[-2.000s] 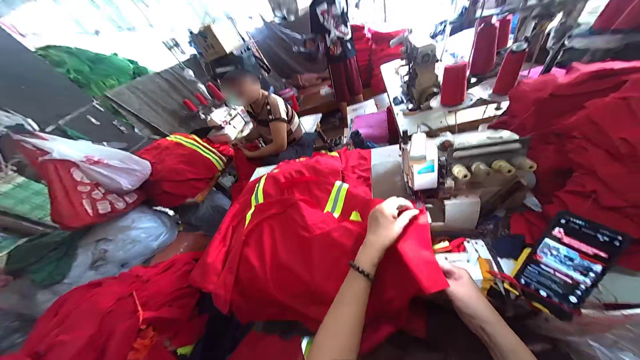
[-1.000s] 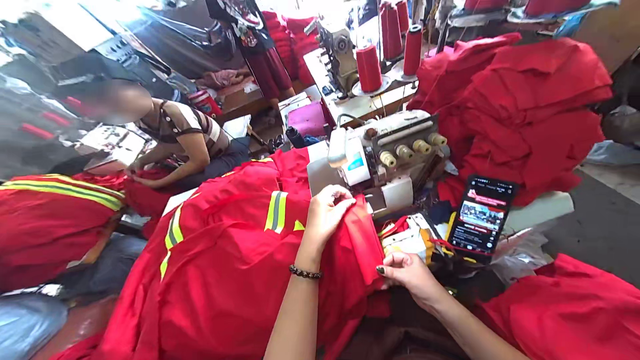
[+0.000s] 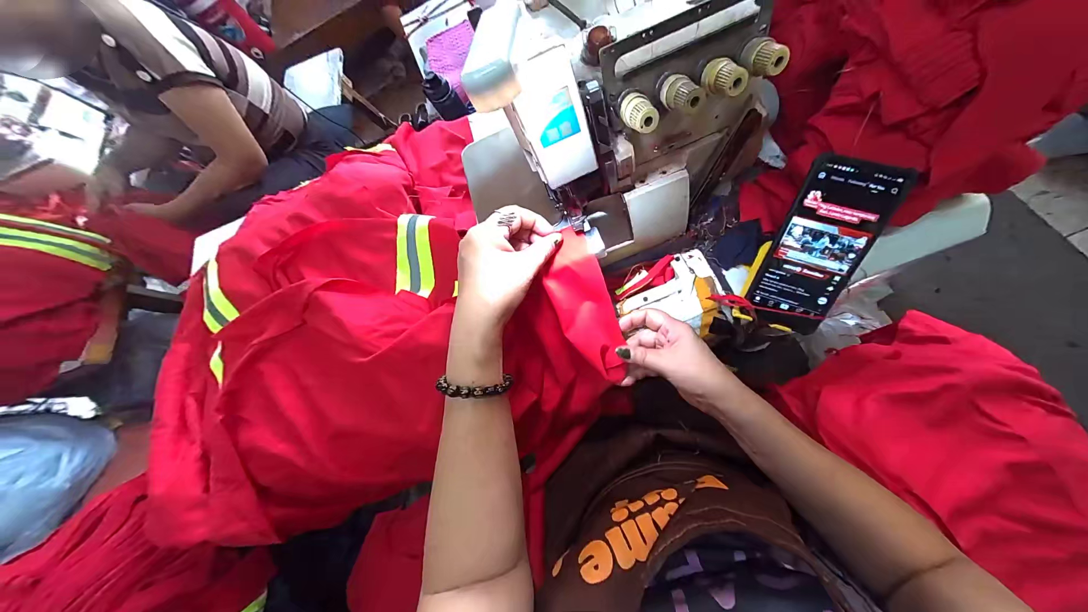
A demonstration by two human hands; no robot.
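My left hand [image 3: 503, 263], with a beaded bracelet at the wrist, pinches the upper edge of a red fabric panel [image 3: 582, 297] close to the presser foot of an overlock sewing machine [image 3: 565, 127]. The panel's lower corner is between the fingers of my right hand [image 3: 667, 353]. The rest of the red garment [image 3: 340, 391], with yellow and grey reflective strips [image 3: 415, 255], lies bunched to the left of my hands. The needle area is partly hidden by the machine head.
A smartphone [image 3: 829, 242] with a lit screen stands tilted right of the machine. Red cloth [image 3: 952, 442] is heaped at the right, more [image 3: 918, 93] behind the phone. A co-worker [image 3: 212, 110] sits at the upper left beside a striped red garment [image 3: 51, 297]. Fabric scraps [image 3: 680, 289] lie below the machine.
The view has turned and moved closer to the machine. The panel's upper edge now sits at the presser foot, with both hands still holding the panel.
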